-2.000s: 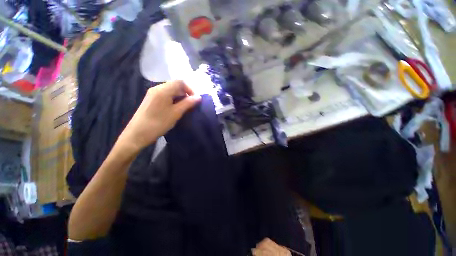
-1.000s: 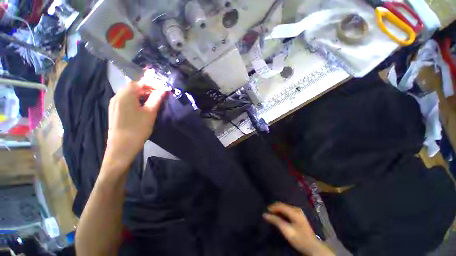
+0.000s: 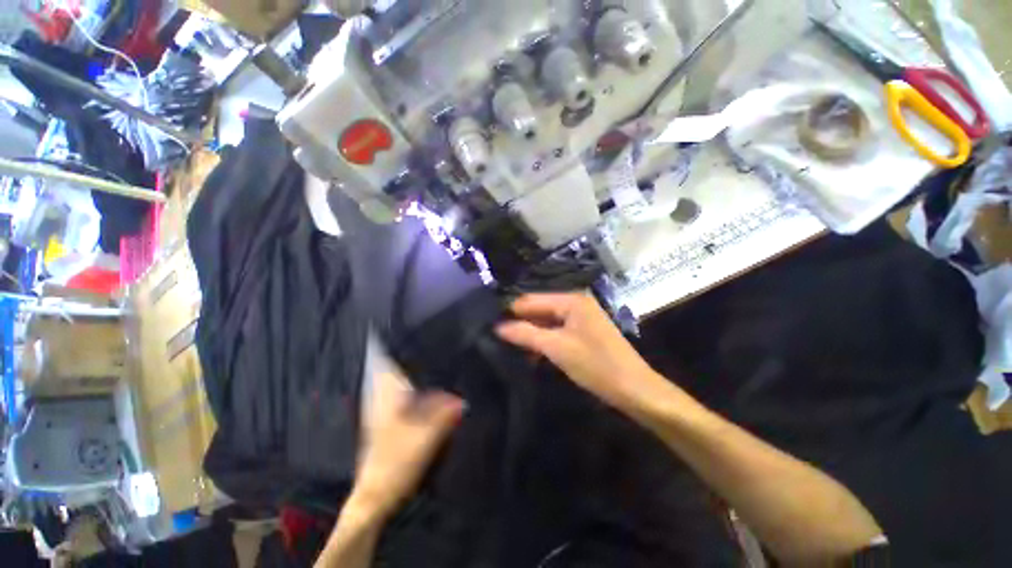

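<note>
Black cloth (image 3: 444,322) runs from the needle area of the pale sewing machine (image 3: 333,122) down over the lap. My right hand (image 3: 560,338) is just below the needle area, thumb and fingers closed on an edge of the black cloth. My left hand (image 3: 405,433) is blurred, lower and to the left, over the cloth; whether it grips any cloth is unclear. The presser foot area (image 3: 449,239) is brightly lit, and cloth lies against it.
More black cloth (image 3: 261,333) is heaped at left beside brown cardboard (image 3: 167,344). Dark cloth (image 3: 777,355) lies at right. Scissors (image 3: 927,122) and a tape roll (image 3: 832,124) on clear plastic are on the table at upper right. White scraps (image 3: 993,277) hang at the right edge.
My left hand has left the needle area and moved down. My right hand has come up from the lap to the cloth near the needle. The view has shifted.
</note>
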